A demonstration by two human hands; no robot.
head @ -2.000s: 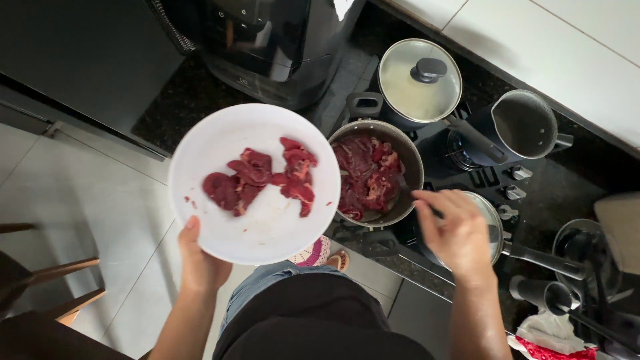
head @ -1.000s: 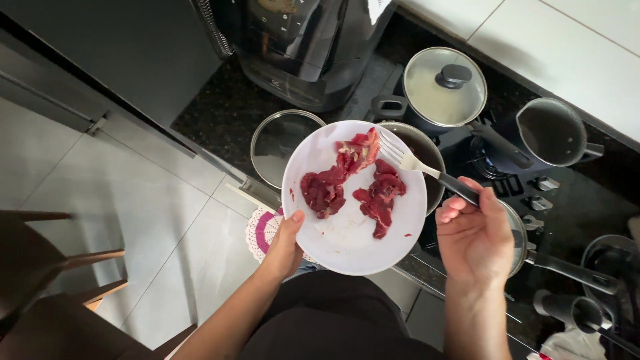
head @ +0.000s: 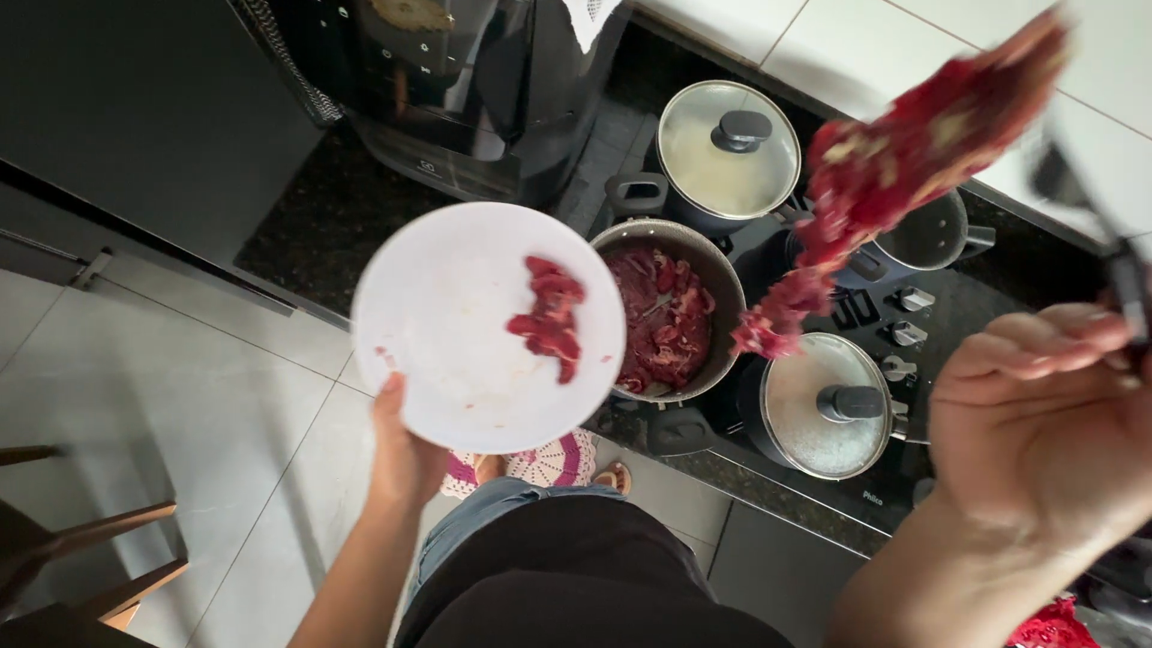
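My left hand (head: 405,450) grips the near left rim of a white plate (head: 432,306), which bears a piece of raw red meat (head: 551,319) and small scraps. At the right edge, my right hand (head: 1035,405) is closed on the dark handle of a fork (head: 1125,270), partly cut off and blurred. A long strip of raw meat (head: 900,162) hangs from the fork's end, high in the view over the stove. Just right of the plate stands an open pot (head: 733,306) with raw meat slices (head: 666,324) in it.
On the black glass cooktop (head: 909,477) stand a lidded pot (head: 729,171) at the back, another lidded pan (head: 823,414) at the right and an open saucepan (head: 927,234). A black countertop appliance (head: 441,99) is behind the plate. Chair legs (head: 117,531) show lower left.
My right hand has moved right and lifted a meat strip from the plate on the fork. The plate has moved left, off the open pot it partly covered a second ago.
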